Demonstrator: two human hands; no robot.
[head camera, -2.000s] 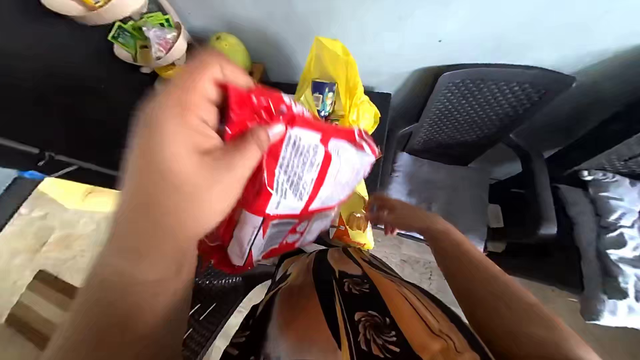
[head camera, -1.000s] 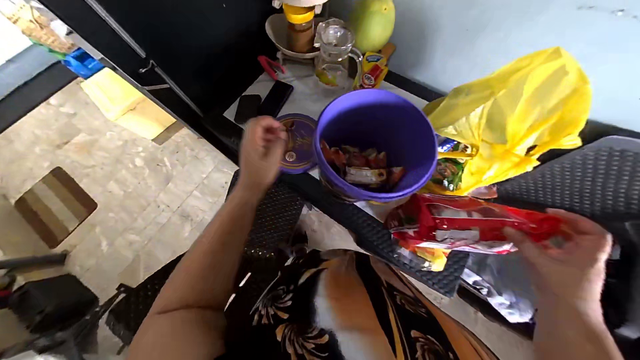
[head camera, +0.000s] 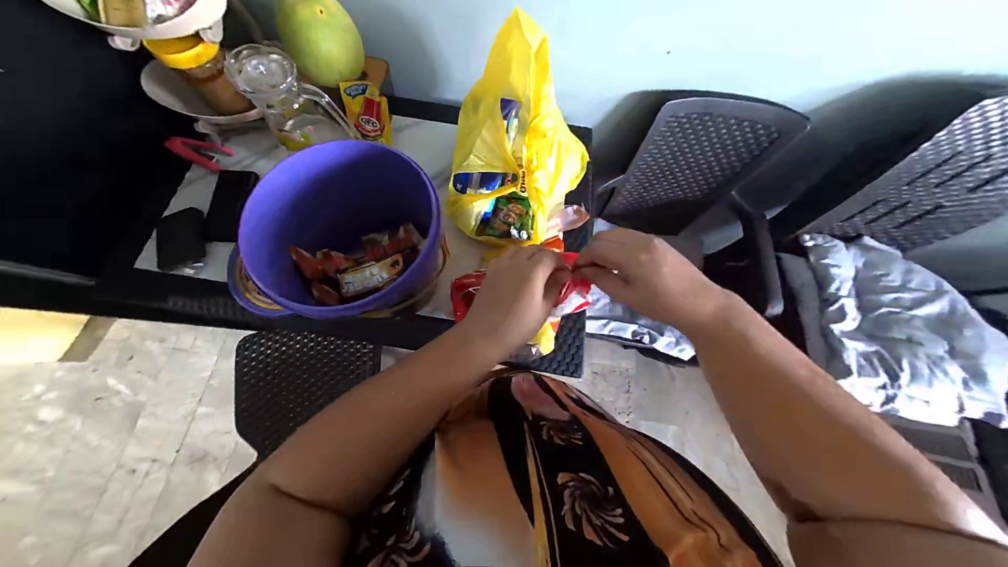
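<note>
Both hands pinch a red plastic packet (head camera: 576, 298) above the table's right end. My left hand (head camera: 516, 295) grips it from the left, and my right hand (head camera: 650, 276) holds its upper edge; the fingers nearly meet and hide much of it. To the left stands a purple bucket (head camera: 339, 177) with several small wrapped packets (head camera: 370, 276) at its bottom. Behind my hands, a yellow plastic bag (head camera: 520, 157) stands against the wall side, with blue and green packs showing inside.
At the back left are a glass pitcher (head camera: 268, 83), a green melon-like fruit (head camera: 319, 39), a yellow sauce pouch (head camera: 366, 113), a jar (head camera: 206, 75) and red-handled tool (head camera: 197, 152). A black phone (head camera: 231, 206) lies left of the bucket. Plastic chairs (head camera: 705, 150) stand right.
My left hand, which was empty left of the bucket one second ago, has come over to the red packet beside my right hand. The view has turned.
</note>
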